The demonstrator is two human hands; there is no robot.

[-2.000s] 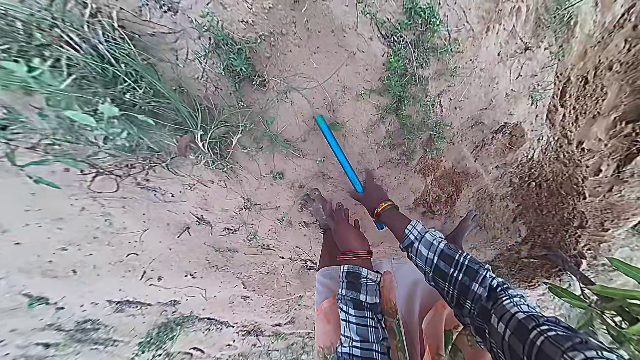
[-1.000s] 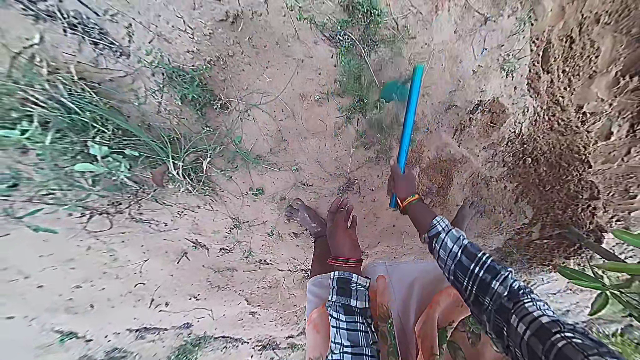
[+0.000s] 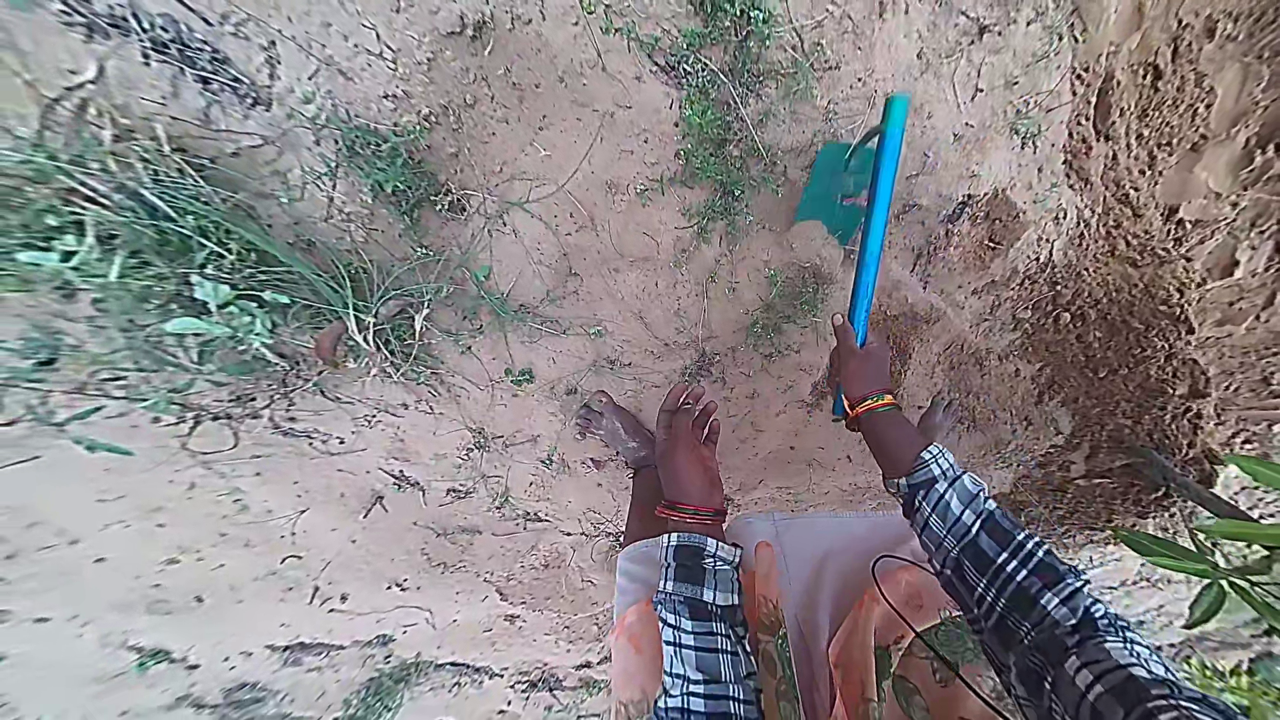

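My right hand (image 3: 862, 368) is closed around the lower end of a blue handle (image 3: 876, 240), which rises away from me. At its far end is the green metal blade of a hoe (image 3: 838, 190), low against the sandy soil with loose earth at its edge. My left hand (image 3: 690, 440) holds nothing; its fingers are slightly bent and apart, above my left leg and beside my bare left foot (image 3: 615, 428). Both wrists carry bracelets, and the sleeves are checked.
Long grass (image 3: 250, 260) grows at the left, and low green weeds (image 3: 715, 110) stand near the top middle. Dark crumbly soil (image 3: 1110, 330) slopes along the right side. A leafy plant (image 3: 1200, 550) reaches in at the lower right, and cloth covers my lap.
The blue handle has swung from leaning left to leaning right, in my right hand. The green blade now shows beside it. My left hand has moved apart from the right one.
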